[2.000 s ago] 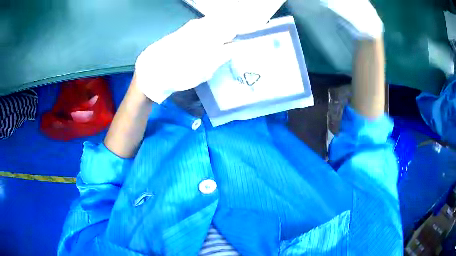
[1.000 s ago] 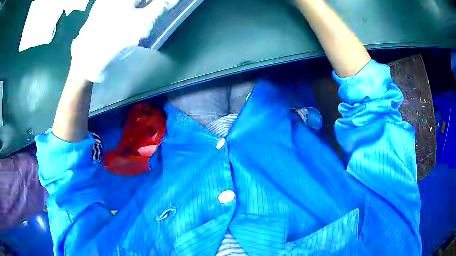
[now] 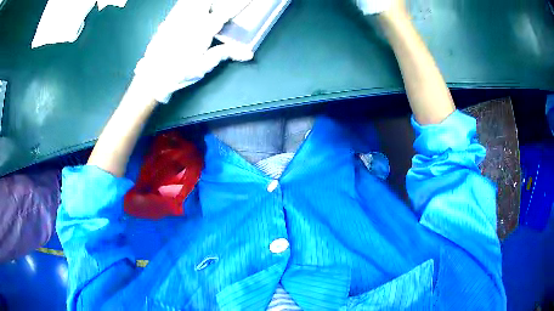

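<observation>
My left hand (image 3: 185, 51), in a white overexposed glove, grips the near left side of a white shallow box (image 3: 257, 23) over the green bench. The box is tilted in view and cut off by the top edge; its raised rim and grey side show, and its contents cannot be told. My right hand (image 3: 375, 5), also gloved in white, is mostly cut off by the top edge, to the right of the box and apart from it. Its fingers are out of view.
White papers (image 3: 64, 19) lie on the dark green bench (image 3: 328, 58) at far left. A red plastic bag (image 3: 165, 176) is beneath the bench edge. A brown carton (image 3: 499, 159) and a blue bin or stool (image 3: 537, 189) stand at right. A person's purple sleeve (image 3: 25, 209) shows at left.
Two seconds ago a white tray with a triangular mark was near my chest; it is gone from there. Since one second ago, my left hand and the box have moved right in view.
</observation>
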